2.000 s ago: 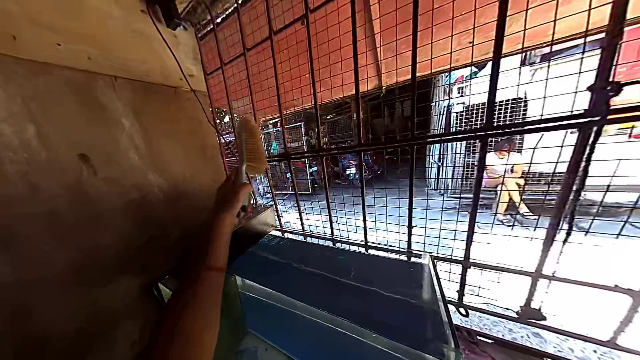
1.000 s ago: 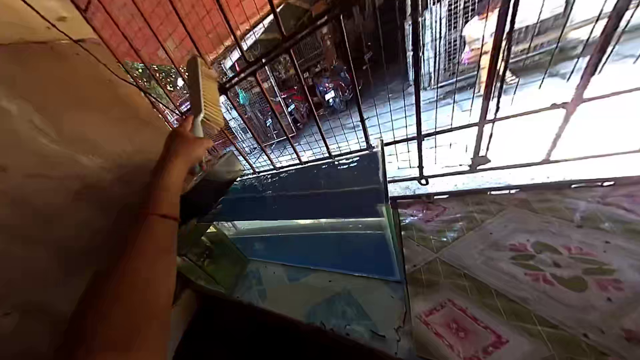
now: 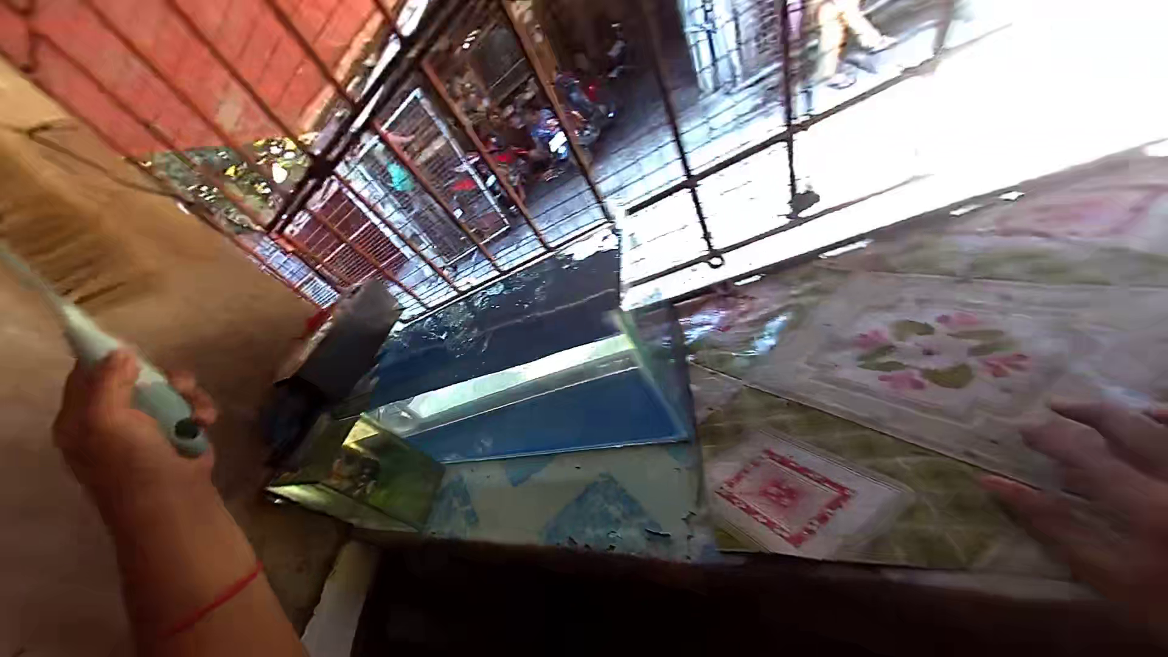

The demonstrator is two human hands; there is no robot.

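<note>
My left hand [image 3: 137, 420], with a red string round its wrist, grips the pale green handle of a bristle brush [image 3: 68, 233] at the left edge of the head view. The brush has tan bristles and is partly cut off by the frame, near the brown wall. At the right edge, my right hand [image 3: 1095, 484] is blurred, fingers apart, over a flower-patterned plastic table covering [image 3: 995, 401]; it holds nothing that I can see. Between the hands lies a glass tank [image 3: 557, 415] with a blue panel.
A metal grille [image 3: 538, 73] runs along the far side, with a street, motorcycles and a seated person beyond. A grey box [image 3: 342, 338] and a small yellow-green glass tank [image 3: 383, 470] stand left of the larger tank. The brown wall [image 3: 210, 310] rises at left.
The view has swung down and to the right. My right hand has come into view over the table covering. The brush, still in my left hand, no longer shows against the grille.
</note>
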